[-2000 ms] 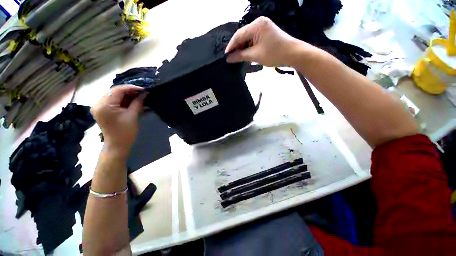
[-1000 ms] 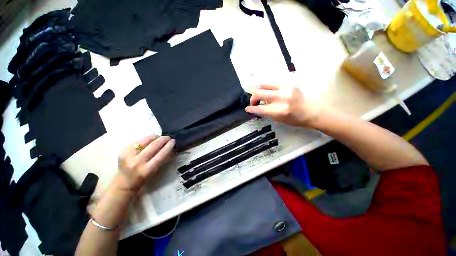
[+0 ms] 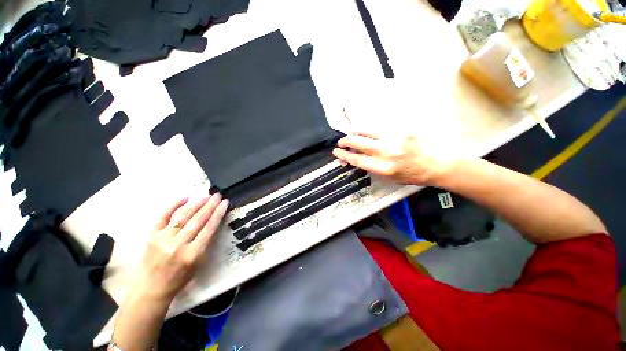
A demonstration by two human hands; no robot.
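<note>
A black panel (image 3: pixel 247 110) with side tabs lies flat on the white table, its near edge showing a darker folded band (image 3: pixel 278 171). My left hand (image 3: pixel 182 240) lies with its fingertips on the band's left end. My right hand (image 3: pixel 388 158) has its fingertips on the band's right end. Both hands press from above, fingers extended; whether they pinch the edge is hard to tell. Three narrow black strips (image 3: pixel 302 210) lie in parallel rows just below the panel, near the table edge, their right ends partly near my right hand.
Overlapping black panels (image 3: pixel 62 158) lie at left, with more black pieces (image 3: pixel 58 274) at lower left. A flat black pile (image 3: pixel 151 27) is at the far side. A loose strip (image 3: pixel 376 38), an amber glue bottle (image 3: pixel 495 68) and a yellow pot (image 3: pixel 559 24) are at right.
The panel with the white label was held up, then laid on the table with the label no longer showing. Since then, both hands have stayed at its near edge, fingers flatter.
</note>
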